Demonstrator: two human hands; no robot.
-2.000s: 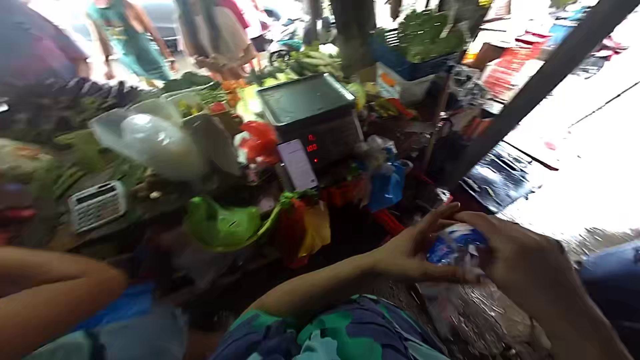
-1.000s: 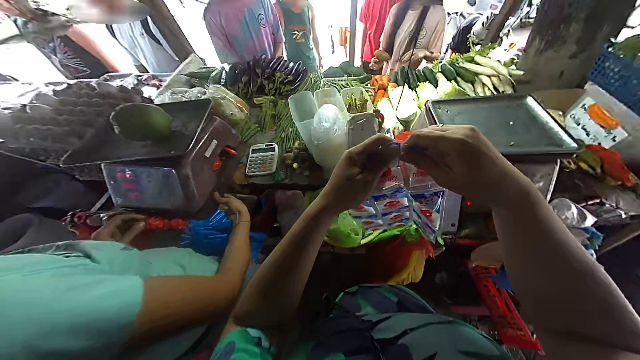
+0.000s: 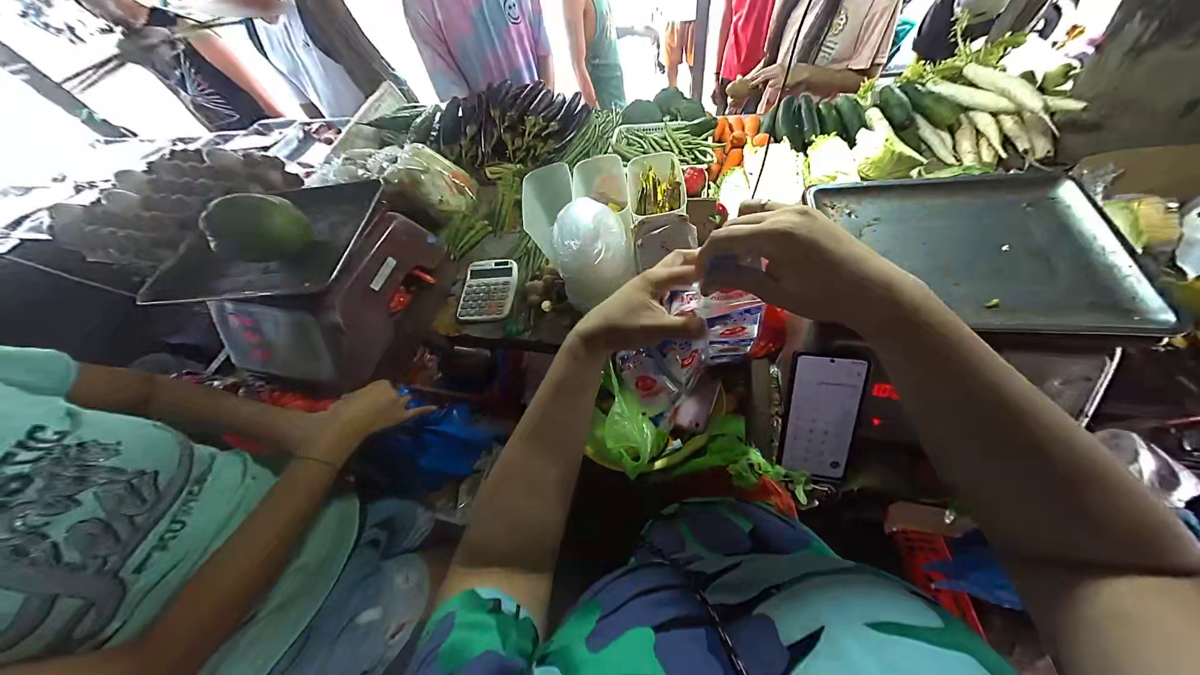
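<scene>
Both my hands are raised close together over the front of the stall. My left hand and my right hand pinch the top of a clear plastic bag that holds small blue, white and red packets. The bag hangs below my fingers, above a bowl with leafy greens and a light green plastic bag. Behind my hands stand white plastic containers and a roll of clear plastic. A smartphone showing a calculator leans upright below my right forearm.
At right sits a scale's metal tray; at left another scale bears a green round fruit. A calculator lies between. A co-worker's hand is at left near blue bags. Eggplants, carrots and radishes line the back, where people stand.
The view has swung left from the first frame. My hands have gone from bunching the packets low at the right to holding the hanging bag up over the bowl. The co-worker's hand has lowered.
</scene>
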